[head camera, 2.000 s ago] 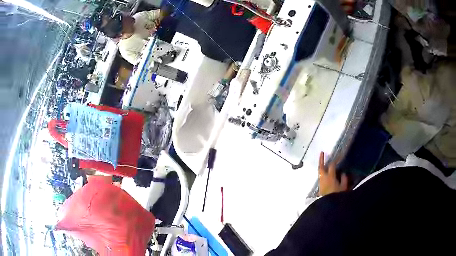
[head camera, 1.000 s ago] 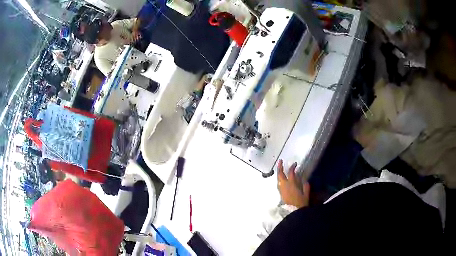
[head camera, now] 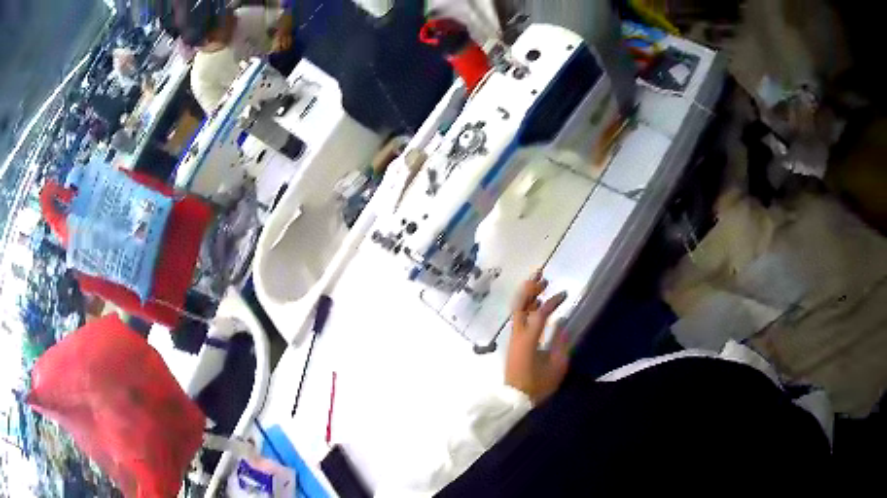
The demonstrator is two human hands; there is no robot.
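Observation:
My left hand (head camera: 535, 342), in a white sleeve, is at the front edge of the white machine table (head camera: 389, 374), just below the needle area of the sewing machine (head camera: 467, 146). Its fingers are spread and it holds nothing that I can see. Pale cloth (head camera: 525, 199) lies beneath the machine arm, blurred. A screwdriver (head camera: 311, 345), a thin red strip (head camera: 333, 407) and a black phone (head camera: 344, 473) lie on the table at the left. My right hand is not in view.
A red plastic bag (head camera: 117, 404) and a blue-panelled red bag (head camera: 122, 233) hang at the left. A white trough bin (head camera: 306, 238) stands behind the table. Beige cloth bundles (head camera: 807, 277) lie at right. A person (head camera: 229, 53) sits beyond.
The view has turned and shifted, so the table and machine sit further left. My left hand has moved up towards the needle area and stays open. The loose table items look unmoved.

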